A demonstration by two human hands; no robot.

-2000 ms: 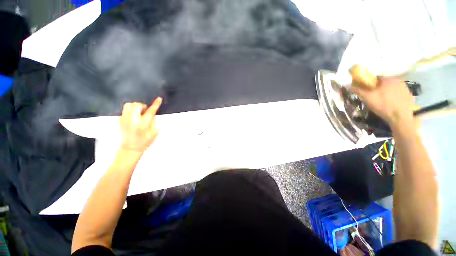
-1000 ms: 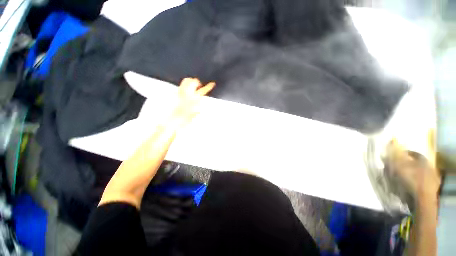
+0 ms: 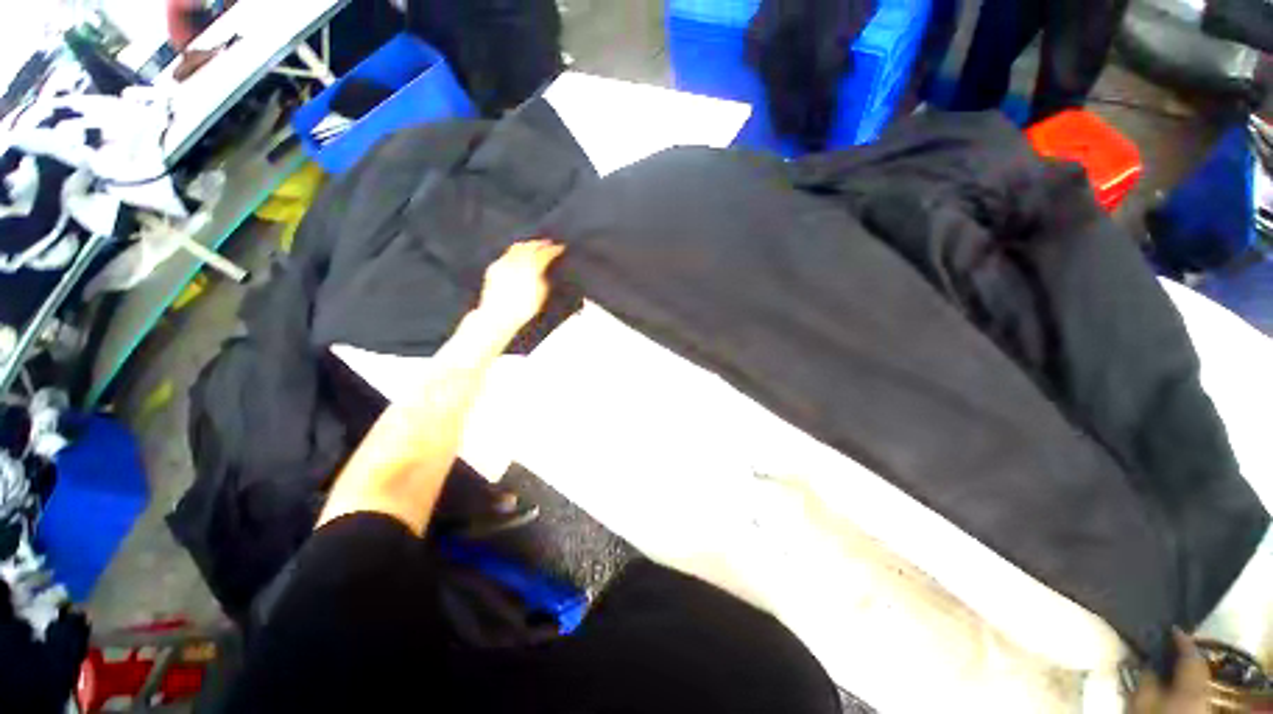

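A long black garment (image 3: 866,349) lies across the white pressing table (image 3: 698,433), with its near edge running down to the lower right. My left hand (image 3: 521,279) pinches the garment near its left end. My right hand (image 3: 1180,686) is small, blurred and cut off by the bottom edge. It is at the garment's lower right corner, beside part of a metallic thing, likely the iron (image 3: 1240,672). Whether it grips cloth or iron cannot be told.
Crumpled black cloth (image 3: 251,460) hangs at the table's left end. Blue crates (image 3: 887,70) and a red container (image 3: 1089,151) stand beyond the table. Another blue box (image 3: 398,105) and a rack with white and dark cloth (image 3: 98,154) are at upper left. A person's dark-clothed legs (image 3: 1040,49) show at top.
The view has swung left, showing more workshop. The steam has cleared. My left hand has moved from the table edge onto the garment's left end. My right hand is lower, mostly out of frame.
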